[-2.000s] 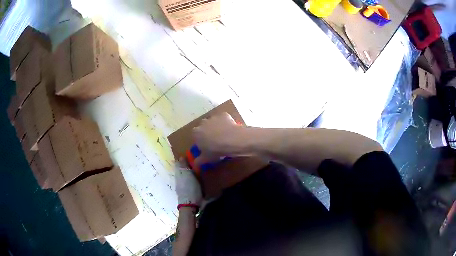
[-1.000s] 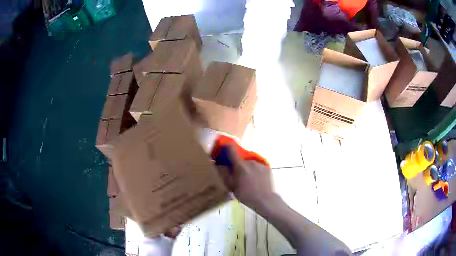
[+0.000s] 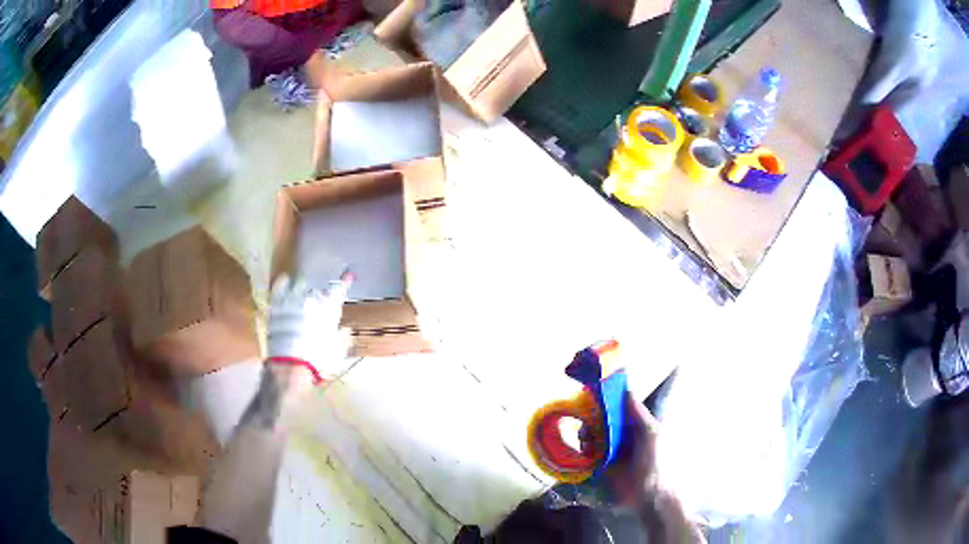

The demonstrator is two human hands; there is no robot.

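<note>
My left hand, in a white knitted glove with a red cuff, is at the near left corner of an open brown carton with a pale sheet inside. Its fingers are blurred, and whether they grip the carton wall cannot be told. My right hand, bare, holds the blue tape gun with its yellow-orange roll and red core over the table's near side, away from the carton. A second open carton stands just behind the first.
Sealed cartons stand along the table's left edge. Yellow tape rolls, a clear bottle and a second dispenser are on the side bench at right. A person in orange and maroon is across the table.
The carton my left hand carried towards the left stacks is out of that hand. My left hand is now at an open carton. The tape gun has moved right and nearer me. The view has turned.
</note>
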